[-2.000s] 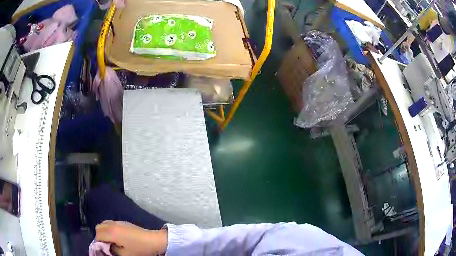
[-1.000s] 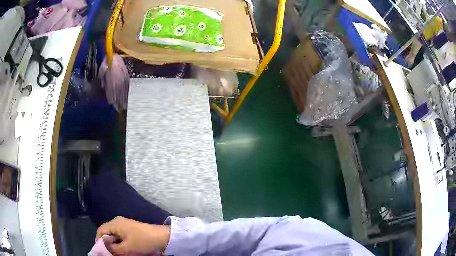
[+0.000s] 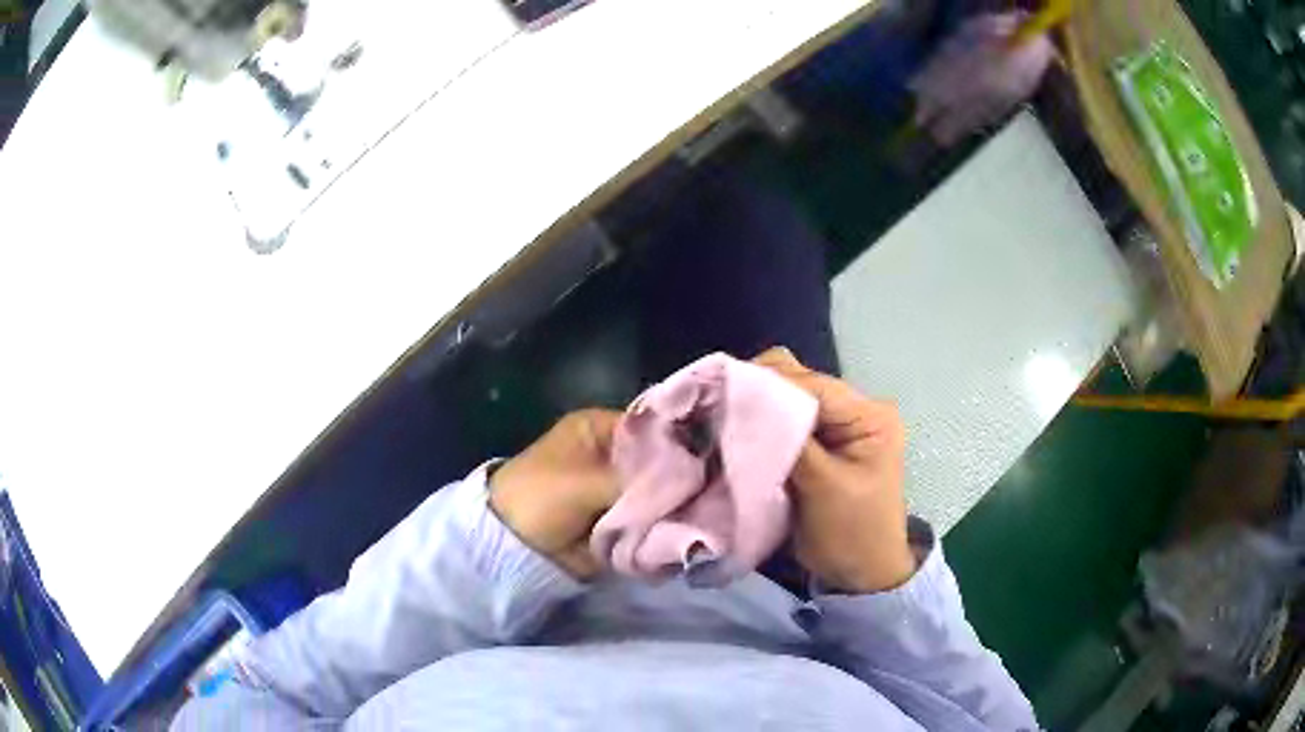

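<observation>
A dusty pink fabric piece [image 3: 766, 429] is bunched into a loop in front of my body, over my lap. My left hand [image 3: 558, 486] grips its left side. My right hand [image 3: 854, 479] grips its right side, with the fingers at its upper edge. Inside the loop is a dark opening; whether an item lies in it, I cannot tell. A small grey spot shows at the fabric's lower edge.
A white sewing table [image 3: 429, 186] curves across the left, with a blurred machine head [image 3: 201, 32] at the top left. A blue bin [image 3: 179, 658] is at the lower left. A green packet [image 3: 1195, 165] lies on cardboard [image 3: 1259, 272] at the right, near a white board [image 3: 988, 286].
The view has swung left toward the sewing table. Both hands now show, holding the pink fabric between them over the lap; before, only one hand showed, at the bottom edge with pink fabric.
</observation>
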